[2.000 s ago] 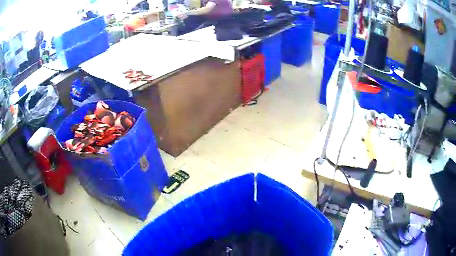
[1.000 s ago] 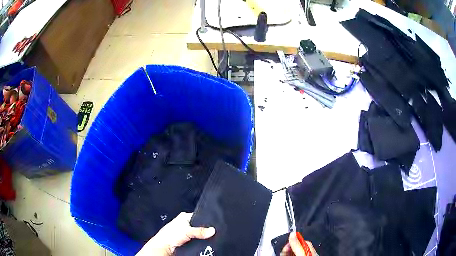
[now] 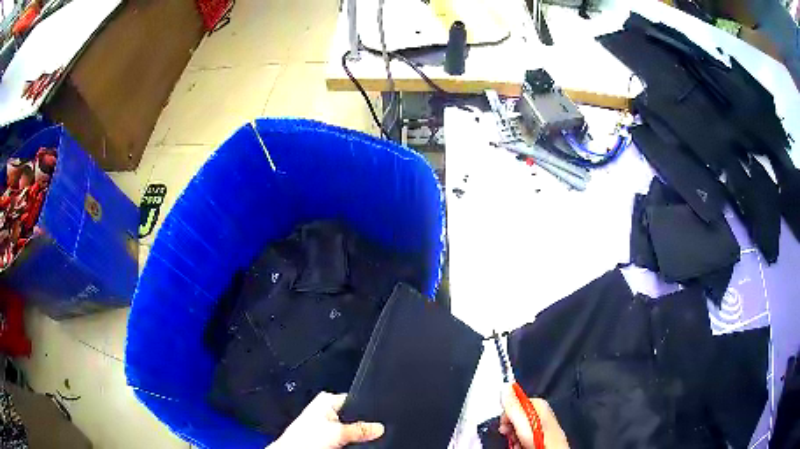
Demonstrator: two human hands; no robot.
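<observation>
My left hand holds a black fabric panel by its lower left edge, over the right rim of the large blue bin. My right hand holds scissors with red-orange handles. The blades point up, close to the panel's right edge; whether they touch it I cannot tell. Several black pieces, some with small white logos, lie inside the bin. More black fabric lies on the worktable just right of the scissors.
A pile of black pieces lies at the table's far right. A grey metal device with a blue cable and metal tools sit at the back. A dark cylindrical handle stands beyond. A second blue bin holds red-orange pieces at left.
Since one second ago, the held panel has turned slightly and its white logo no longer shows. The scissors have tilted and more of their red handle shows. Two seconds ago, neither hand was in view.
</observation>
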